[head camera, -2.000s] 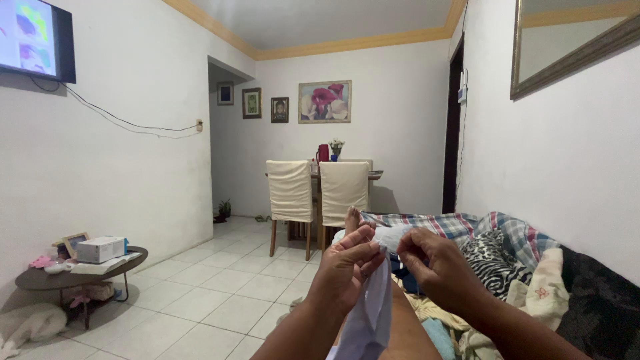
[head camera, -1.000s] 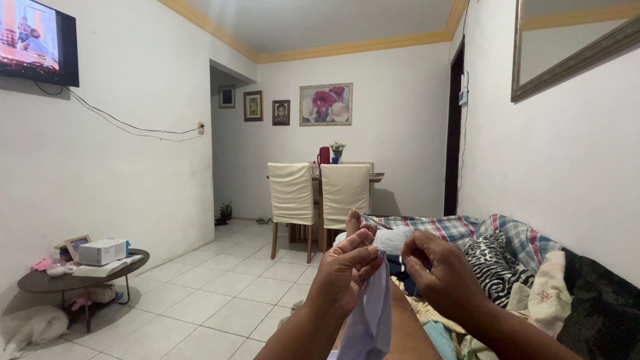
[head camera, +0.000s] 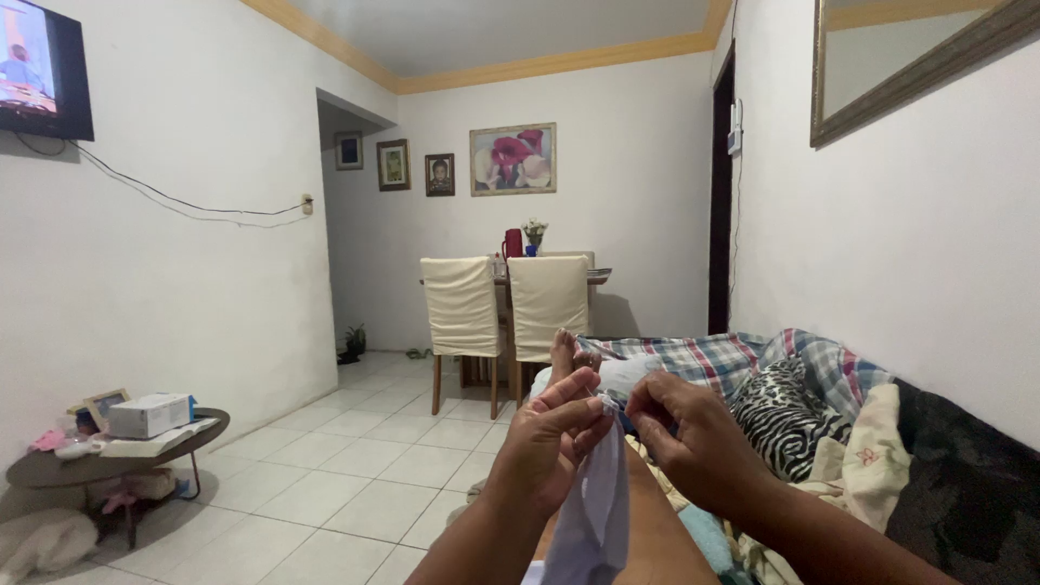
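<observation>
My left hand (head camera: 561, 431) pinches the gathered top edge of a white cloth (head camera: 591, 504) between thumb and fingers. The cloth hangs down from it over my bare legs. My right hand (head camera: 686, 435) is just to the right of the pinched edge, its fingers curled with thumb and fingertips close together. Whether it holds a needle or thread is too small to tell. Behind the hands, my bare feet (head camera: 562, 351) rest near a pale blue-white cloth (head camera: 630, 374) on the sofa.
A plaid cover (head camera: 699, 357), a zebra-print cushion (head camera: 784, 418) and crumpled cream fabric (head camera: 877, 455) lie along the sofa at right. A low round table (head camera: 49, 474) holding a box (head camera: 150, 416) stands at left. Two covered chairs (head camera: 459, 309) are at the dining table (head camera: 600, 279).
My right hand has shifted slightly relative to my left, which still holds the cloth. The pale material spread between the hands earlier now shows as a small bunch at my left fingertips.
</observation>
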